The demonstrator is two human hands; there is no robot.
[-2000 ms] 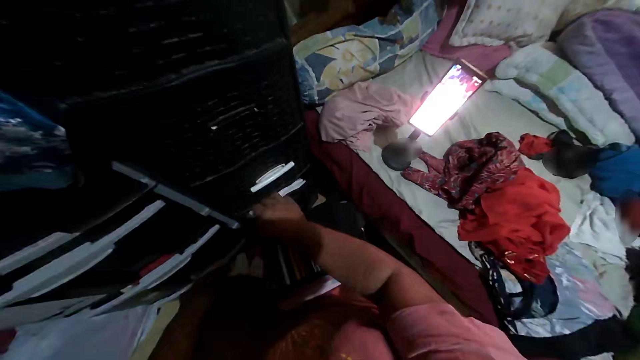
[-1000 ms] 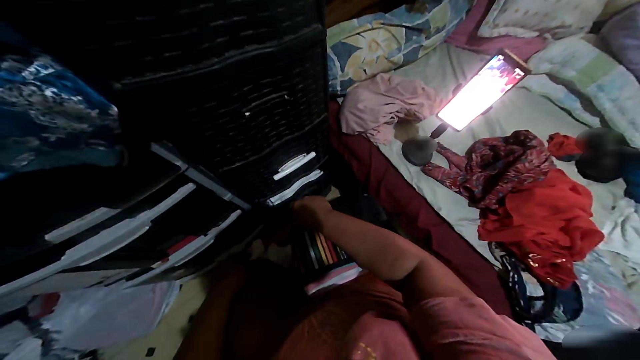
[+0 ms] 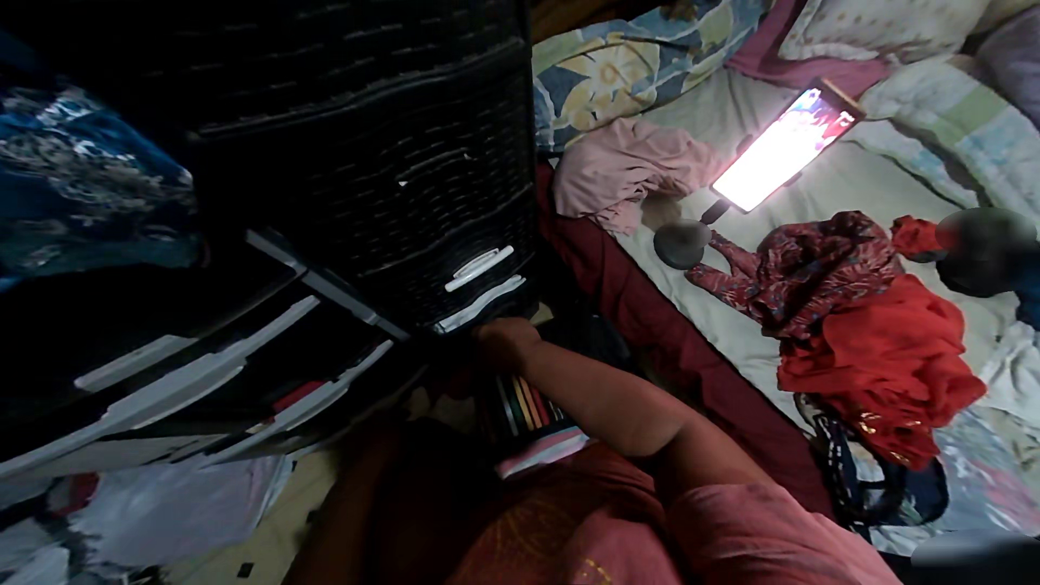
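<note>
My right hand [image 3: 508, 341] is low beside the black woven-pattern plastic drawer unit [image 3: 382, 179], just under a drawer with a white handle [image 3: 479, 305]. Its fingers are in shadow, so whether it grips anything cannot be told. Below it lies a dark item with coloured stripes [image 3: 524, 402], near my lap. My left hand is not visible; only a dark forearm shows low at the left. A blue patterned cloth [image 3: 89, 187] is at the left, above drawers with pale edges [image 3: 219, 374].
To the right is a bed with a maroon edge [image 3: 674, 349]. On it are a lit phone [image 3: 784, 146] on a stand, a pink cloth [image 3: 626, 166], a patterned garment [image 3: 821, 268], a red garment [image 3: 886, 366] and pillows [image 3: 609, 73]. Pale plastic [image 3: 179, 504] lies on the floor at lower left.
My right hand stays low at the drawer unit, and its hold cannot be made out. The view has shifted somewhat since the earliest frame.
</note>
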